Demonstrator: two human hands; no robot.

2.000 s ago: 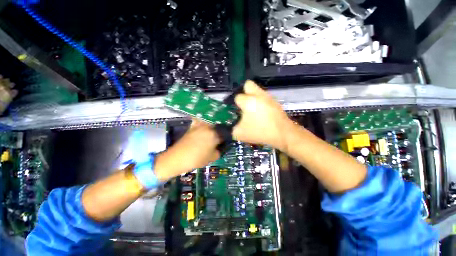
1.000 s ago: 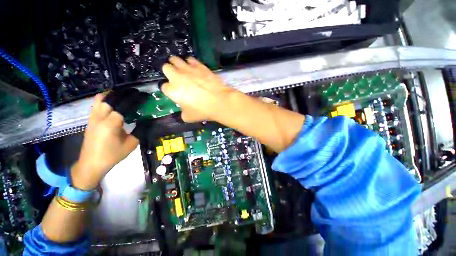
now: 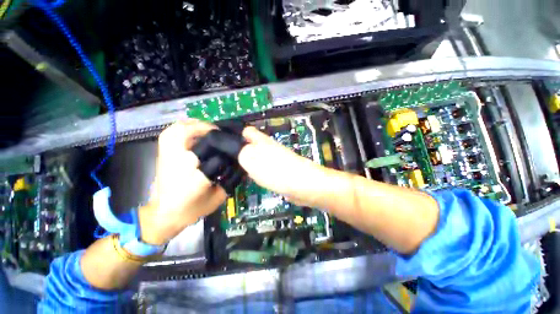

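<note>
My left hand (image 3: 181,175) and my right hand (image 3: 270,162) are close together, both gripping a black object (image 3: 222,153) between them. It looks soft or blocky, but blur hides what it is. A narrow green sub-board (image 3: 230,103) with two rows of pale dots lies on the metal rail just beyond my hands. A green circuit board (image 3: 258,208) in a black carrier is below my hands, which cover its upper left part.
Another loaded board (image 3: 430,144) in its carrier is at the right, and one (image 3: 37,214) at the left. Black bins (image 3: 215,52) of small parts and a deep bin of silver strips (image 3: 344,18) stand beyond the rail (image 3: 368,76). A coiled blue cord (image 3: 101,92) hangs to my left wrist.
The green sub-board, in my hands before, now lies on the rail, released. My right hand has come back to my left, and both now hold the black object.
</note>
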